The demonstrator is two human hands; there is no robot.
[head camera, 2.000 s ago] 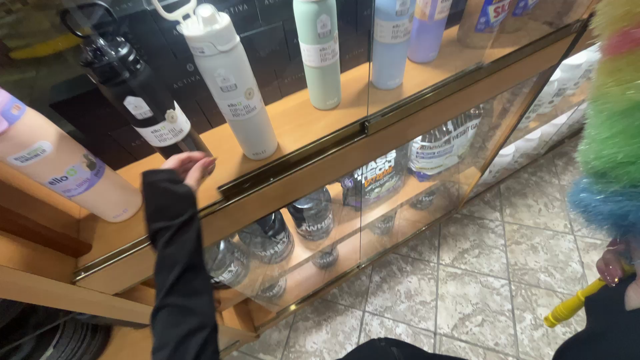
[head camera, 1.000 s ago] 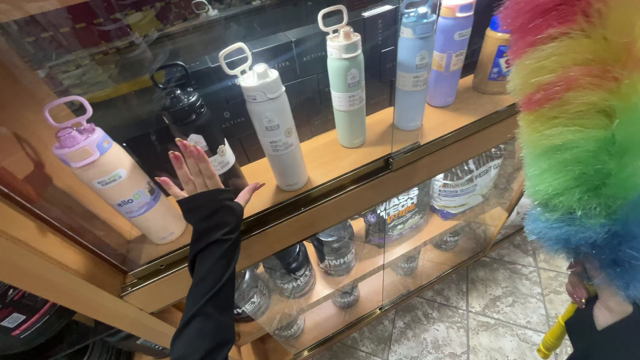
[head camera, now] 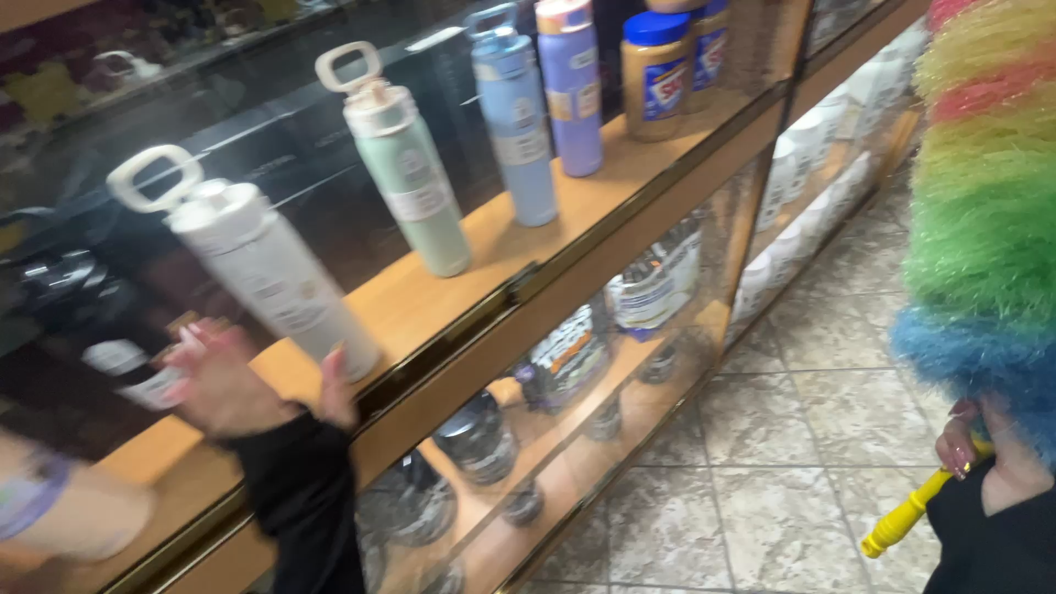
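My left hand, in a black sleeve and blurred, is raised with fingers apart at the display case, between a black water bottle and a white water bottle. It holds nothing; whether it touches the glass pane or a bottle I cannot tell. At the right edge my right hand is closed around the yellow handle of a fluffy rainbow duster, whose head stands upright above the hand. Farther along the wooden shelf are green, blue and purple bottles.
Peanut butter jars with blue lids stand at the shelf's far end. A peach bottle is at lower left. A brass sliding track edges the shelf. Below, glass fronts black tubs and supplement bags. Floor tiles lie to the right.
The view has shifted right and closer along the case since one second ago. My left hand remains near the black and white bottles, fingers spread. My right hand still holds the duster.
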